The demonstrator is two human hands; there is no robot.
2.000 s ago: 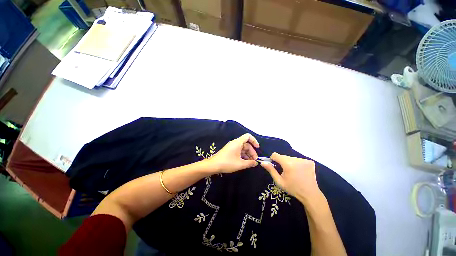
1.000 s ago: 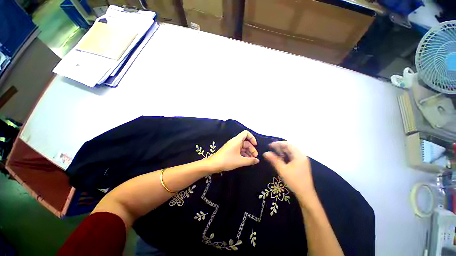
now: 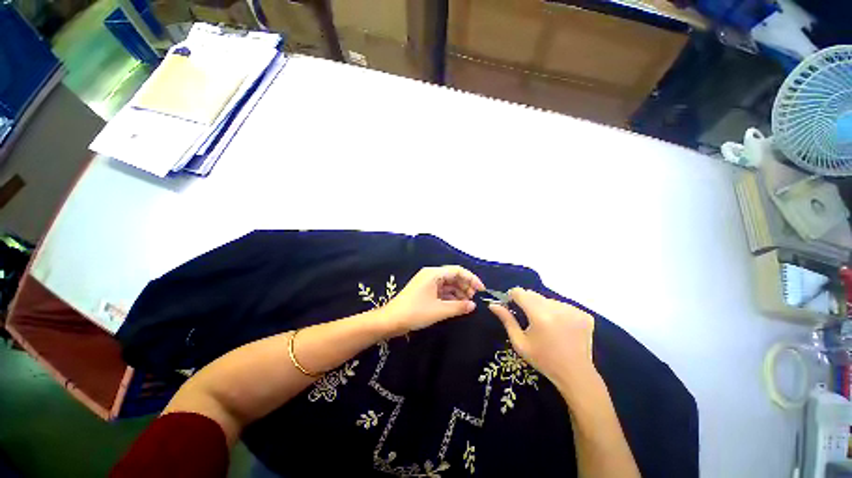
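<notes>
A black blouse (image 3: 271, 280) with pale gold embroidery on its chest lies spread on the white table (image 3: 392, 149). My left hand (image 3: 434, 297) is over the neckline, thumb and fingertips nearly together; whether they pinch a thread or a bit of cloth is too small to tell. My right hand (image 3: 551, 331) holds small thread snips (image 3: 493, 296) between thumb and fingers, their tips pointing at my left fingertips. Both hands are bare and close together over the upper part of the blouse.
A clipboard with papers (image 3: 191, 98) lies at the far left. A red-orange bin (image 3: 70, 350) stands left of the table. At the right are a desk fan (image 3: 820, 112), stacked boxes and a tape roll (image 3: 787, 375). Cartons (image 3: 560, 56) stand behind the table.
My right hand, blurred and a little apart a second ago, is back near my left fingertips with the snips visible. The whole view has shifted slightly.
</notes>
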